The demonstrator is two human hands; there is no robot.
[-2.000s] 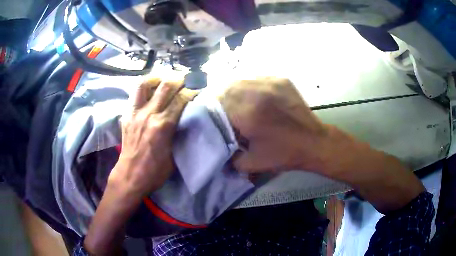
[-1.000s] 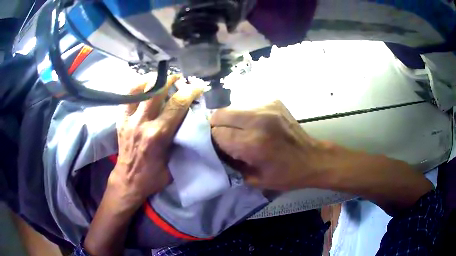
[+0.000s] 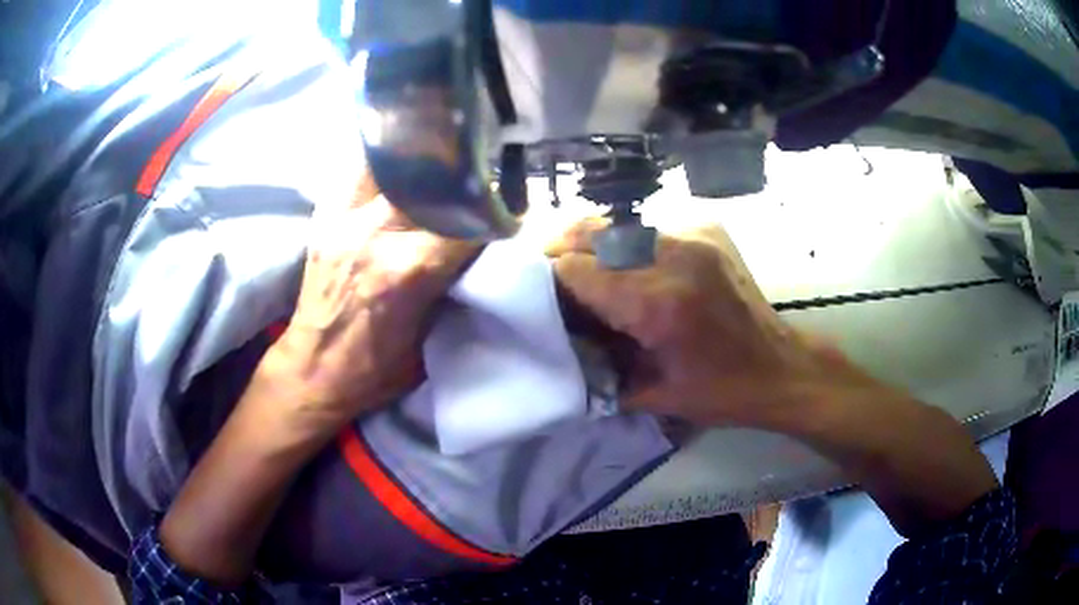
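A pale grey flap piece (image 3: 503,360) lies between my hands on the grey garment (image 3: 556,473) with its orange strip (image 3: 408,511). My left hand (image 3: 373,296) presses on the cloth left of the flap, its fingertips partly hidden under the machine head. My right hand (image 3: 692,319) has curled fingers at the flap's right edge; a small shiny item (image 3: 601,384) shows below them, too unclear to name. The sewing machine head (image 3: 580,71) is above my hands. The needle area is lost in glare and behind machine parts.
The white machine bed (image 3: 911,355) extends right, with a dark slit and a ruler along its front edge. A small grey cylinder (image 3: 625,246) hangs just above my right fingers. Dark purple cloth (image 3: 858,83) hangs on the head. A barcode label (image 3: 1068,343) is at the right edge.
The camera view has shifted, so the machine head appears larger and farther right. Both hands remain at the flap, which now looks more upright between them. My left fingertips are more hidden behind the head.
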